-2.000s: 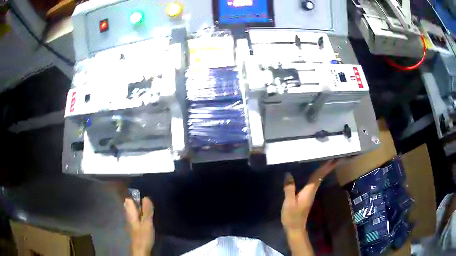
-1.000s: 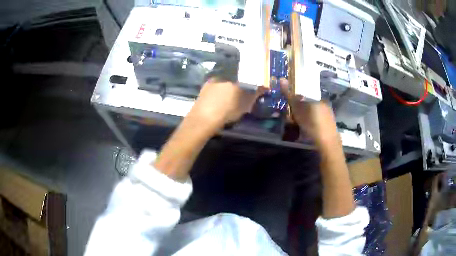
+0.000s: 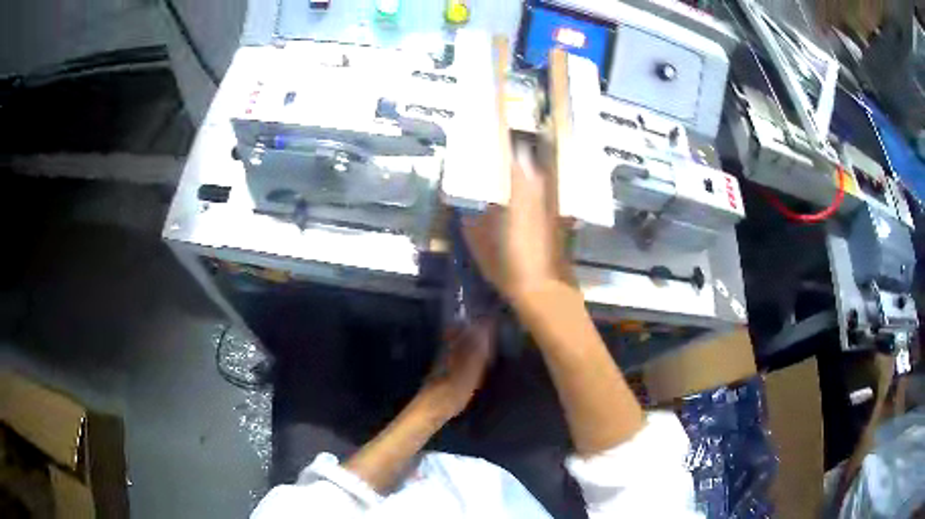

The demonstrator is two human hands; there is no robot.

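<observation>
The overwrapping machine (image 3: 335,243) stands in front of me. Its two white side plates with tan-gold edges, left (image 3: 477,122) and right (image 3: 583,142), flank the narrow central channel. My right hand (image 3: 522,238), blurred, reaches into the channel mouth between the plates, fingers pointing away from me; its fingertips' contact is unclear. A dark blue stack of retail boxes (image 3: 461,279) sticks out below the left plate, left of my right hand. My left hand (image 3: 467,360) is at the stack's near end, holding it from below. How many boxes there are is blurred.
An open carton (image 3: 796,436) with film-wrapped blue boxes (image 3: 725,441) is at lower right. Another brown carton (image 3: 46,426) is at lower left. Crumpled clear film (image 3: 243,370) lies left below the machine. The blue display (image 3: 568,41) is at the back. Other machines stand at right.
Both hands were apart and empty, then at the channel's two sides. Now my right hand is inside the channel mouth, and my left hand has come down and nearer me, with dark boxes above it.
</observation>
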